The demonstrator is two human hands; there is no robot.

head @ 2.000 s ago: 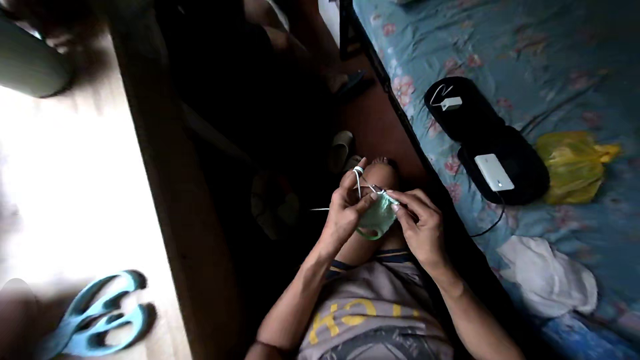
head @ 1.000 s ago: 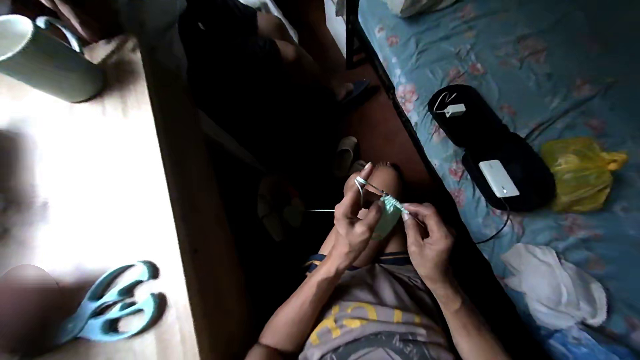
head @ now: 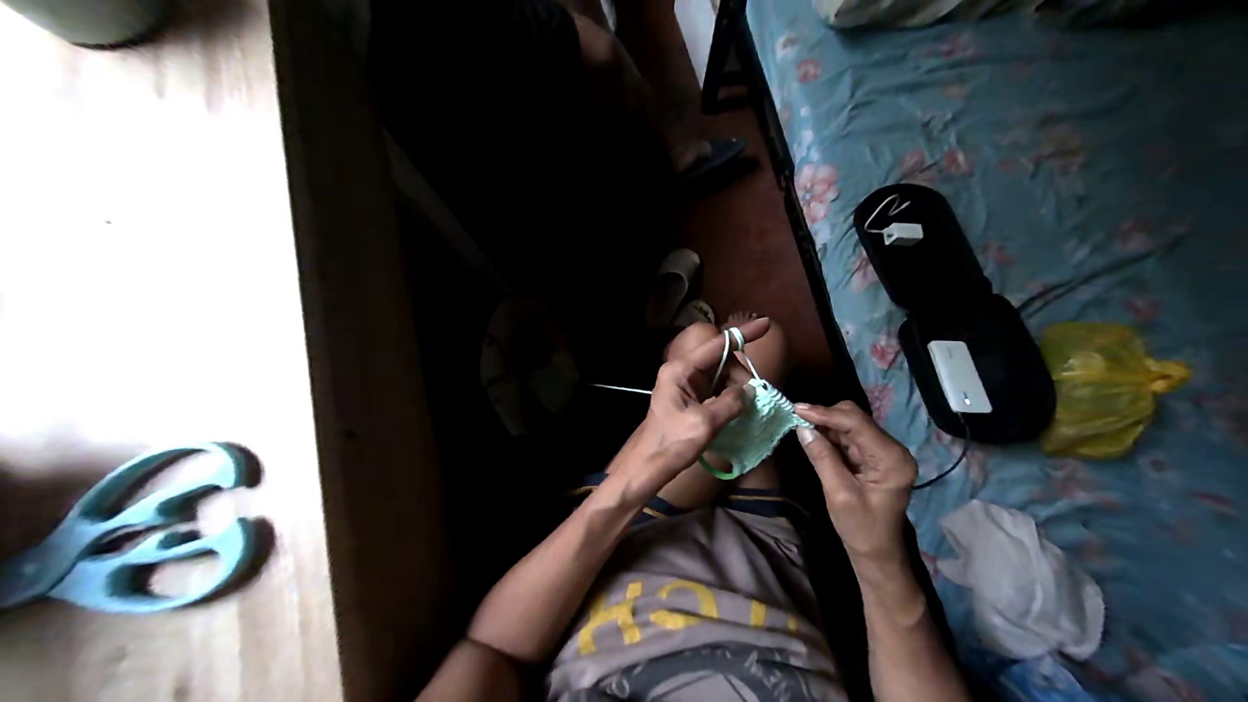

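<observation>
Over my lap, both hands hold a small mint-green piece of yarn work (head: 756, 434). My left hand (head: 687, 405) pinches its upper left corner, with a strand of pale yarn (head: 735, 341) looped round the raised index finger. The thumb and fingertips of my right hand (head: 863, 473) grip its right corner. A row of stitches runs along the upper edge between the hands; whether a needle or a hook lies in them cannot be told. A pale straight length, yarn or needle, shows left of my left hand. A green loop hangs at the lower edge.
Blue-handled scissors (head: 146, 531) and a mug (head: 97, 19) are on the wooden table (head: 302, 585) at left. The flowered bed (head: 1053, 156) at right holds an open black case (head: 1004, 341) with a white power bank (head: 959, 376), a yellow plastic bag (head: 1097, 390) and a white cloth (head: 1024, 580). Another person's foot (head: 694, 154) is ahead.
My left index finger, with the yarn round it, now points more to the right than one second ago. Both hands have kept hold of the yarn work. The view has shifted somewhat.
</observation>
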